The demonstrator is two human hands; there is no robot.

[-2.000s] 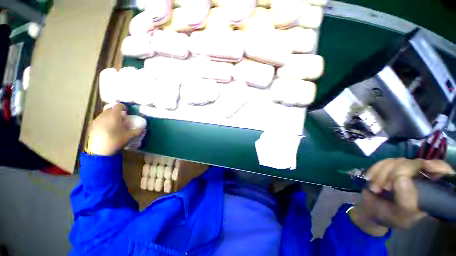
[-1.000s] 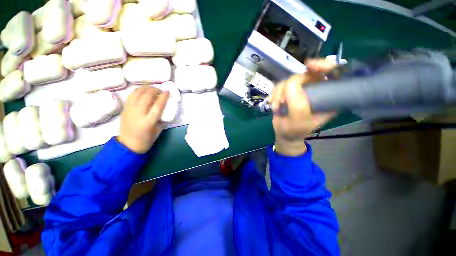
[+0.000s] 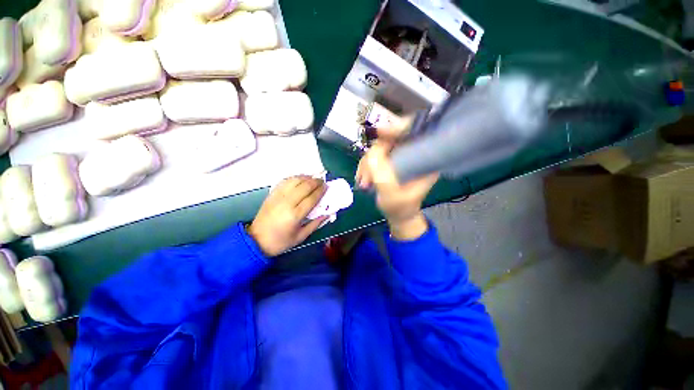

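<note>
My left hand (image 3: 285, 215) holds a small white plastic housing (image 3: 333, 198) near the front edge of the green bench, over the white cloth, which is mostly covered. My right hand (image 3: 396, 179) grips the grey electric screwdriver (image 3: 472, 129), blurred and slanting up to the right. Its tip is not clear, close to the right of the held housing. The screw feeder (image 3: 407, 68), a white-grey metal box with a red switch, stands just behind my right hand.
Rows of white and pink housings (image 3: 202, 101) lie on a white sheet (image 3: 183, 179) at the left. More housings stand at the front left corner (image 3: 40, 288). An open cardboard carton (image 3: 662, 206) is on the floor at the right. A small blue and orange object (image 3: 674, 93) is at the far right.
My left hand has moved right with a housing taken from the sheet to the bench's front edge. The right hand and screwdriver have come away from the feeder's pickup end, nearer the left hand.
</note>
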